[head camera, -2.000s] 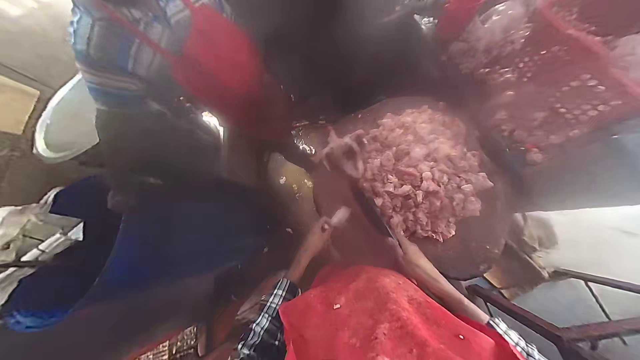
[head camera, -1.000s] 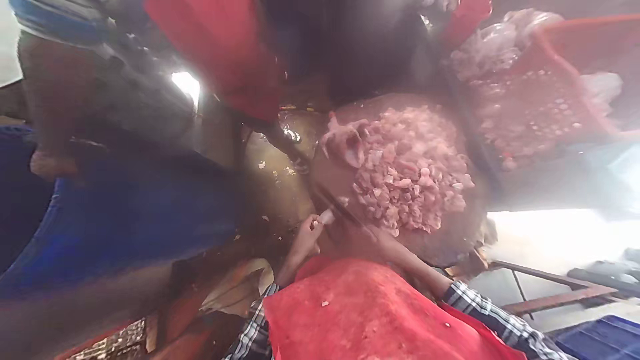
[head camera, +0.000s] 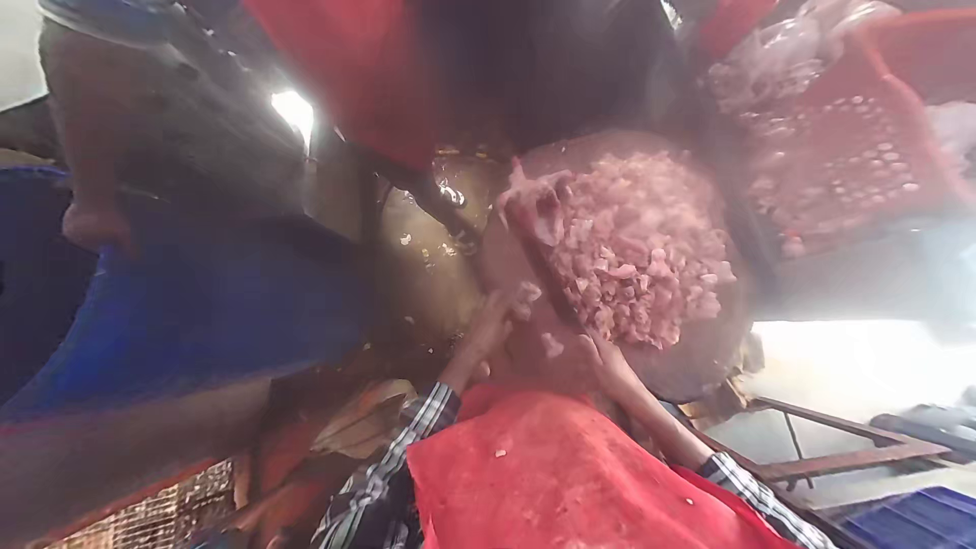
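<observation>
My left hand (head camera: 496, 324) is over the near left part of a round chopping block (head camera: 690, 374), with a small piece of meat (head camera: 526, 293) at its fingertips. My right hand (head camera: 602, 354) grips a dark-bladed knife (head camera: 553, 286), whose blade points away along the left side of a heap of cut raw meat (head camera: 648, 267). A larger meat piece (head camera: 545, 206) rests near the blade's far end. Between my hands a small scrap of meat (head camera: 552, 345) is on the block.
At the right stands a red perforated crate (head camera: 892, 69) near clear plastic bags (head camera: 785, 53). Another person's hand (head camera: 95, 226) rests on the rim of a blue barrel (head camera: 229, 290) at the left. A metal frame (head camera: 846, 457) is at the lower right.
The other person's hand has come onto the blue barrel's rim. A small scrap now shows between my hands. The view has shifted since the oldest frame.
</observation>
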